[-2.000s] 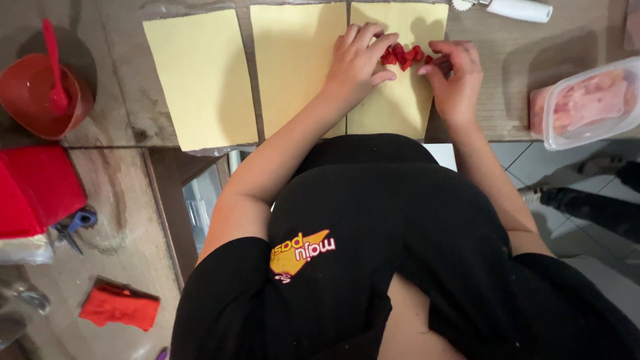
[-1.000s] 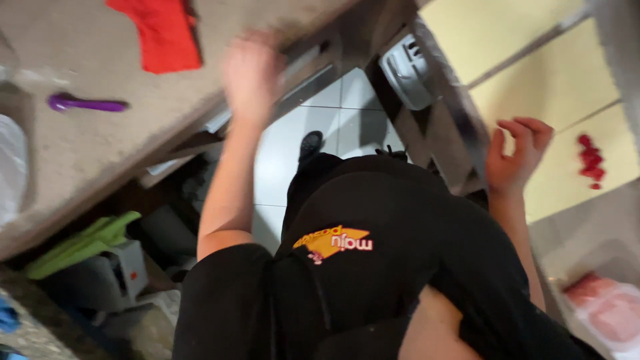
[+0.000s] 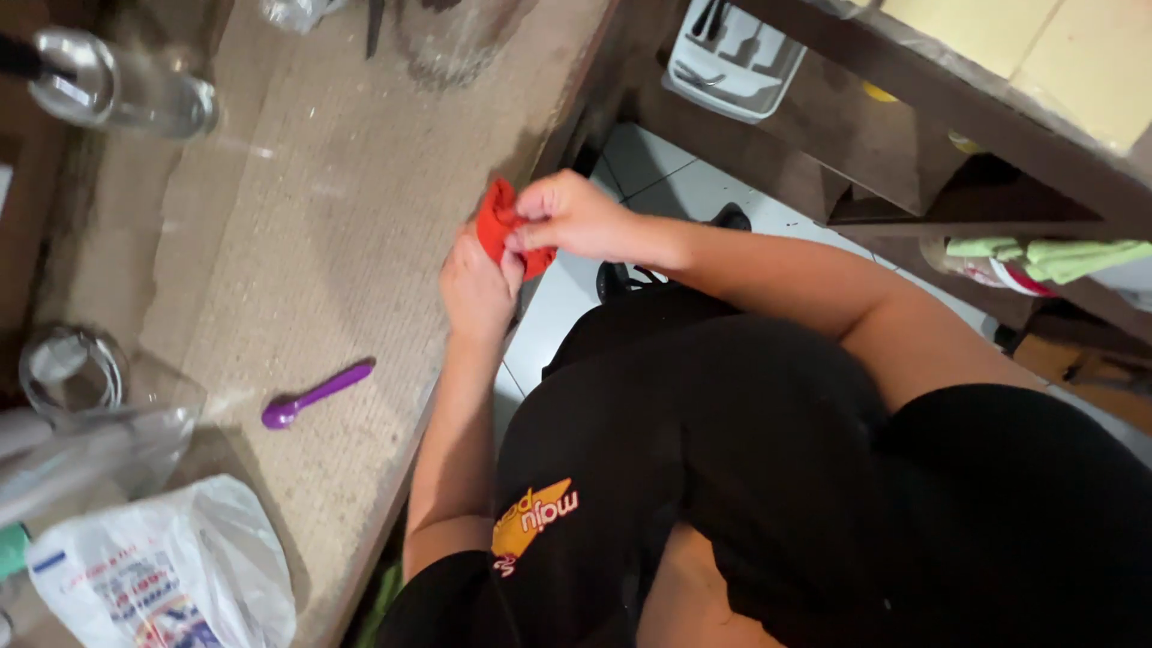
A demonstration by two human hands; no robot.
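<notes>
A red cloth (image 3: 504, 225) is bunched between my two hands at the edge of the stone-like counter. My left hand (image 3: 477, 283) grips it from the lower left, with the thumb along its lower side. My right hand (image 3: 576, 216) is at the cloth's right side, its fingertips and thumb closed on it. Part of the cloth is hidden behind the fingers. On the counter, to the lower left of my hands, lies a purple plastic spoon (image 3: 317, 393).
Plastic bags, one a printed white bag (image 3: 171, 567), lie at lower left. A glass container (image 3: 126, 85) is at upper left. A grey cutlery tray (image 3: 733, 58) sits on a shelf, near pale yellow sheets (image 3: 1089, 72) at upper right. Green cloths (image 3: 1053, 256) are on the right.
The view has turned far from the yellow sheets toward the other counter. My hands were at small red pieces on a sheet; now both hold the red cloth, which earlier lay on the counter.
</notes>
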